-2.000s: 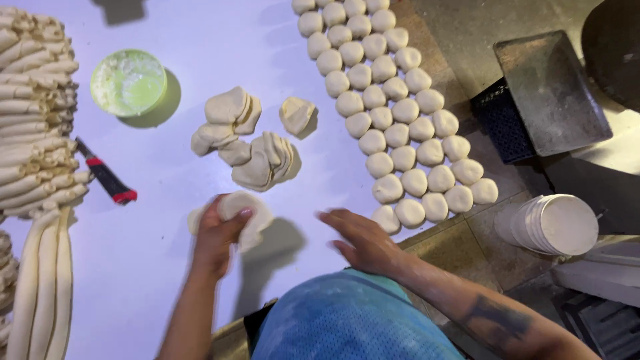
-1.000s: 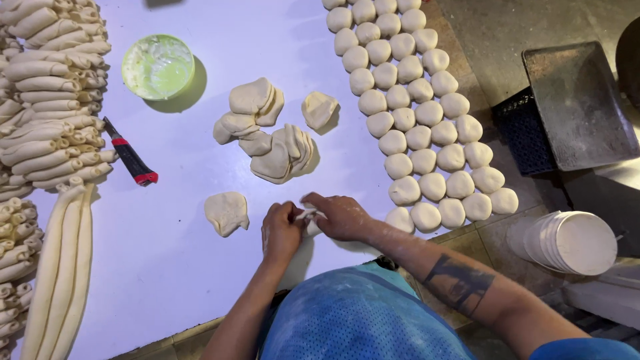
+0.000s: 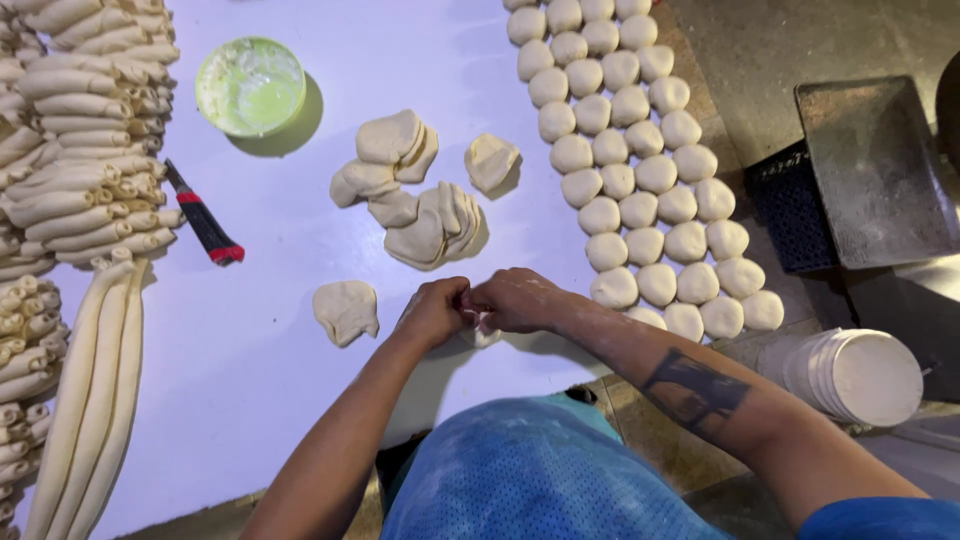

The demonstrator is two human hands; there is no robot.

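Near the table's front edge, my left hand (image 3: 439, 309) and my right hand (image 3: 517, 301) meet over a small piece of dough (image 3: 481, 336), both with fingers pinched on it; the hands hide most of it. To their left lies one flat dough piece (image 3: 345, 311). Beyond the hands is a cluster of overlapping flattened dough pieces (image 3: 420, 232), with a single folded piece (image 3: 491, 162) to its right. Rows of round dough balls (image 3: 637, 172) run along the table's right side.
A green bowl (image 3: 251, 88) with white residue stands at the back left. A black and red utility knife (image 3: 204, 217) lies beside stacked dough rolls (image 3: 82, 142); long dough strips (image 3: 94, 405) lie in front. Beyond the right edge are a metal tray (image 3: 885, 176), a dark crate (image 3: 791, 206) and a white bucket (image 3: 855, 375).
Two seconds ago my left hand held a dough piece farther left, with my right hand apart from it. Now both hands are together on dough, and a flat piece lies on the table to their left.
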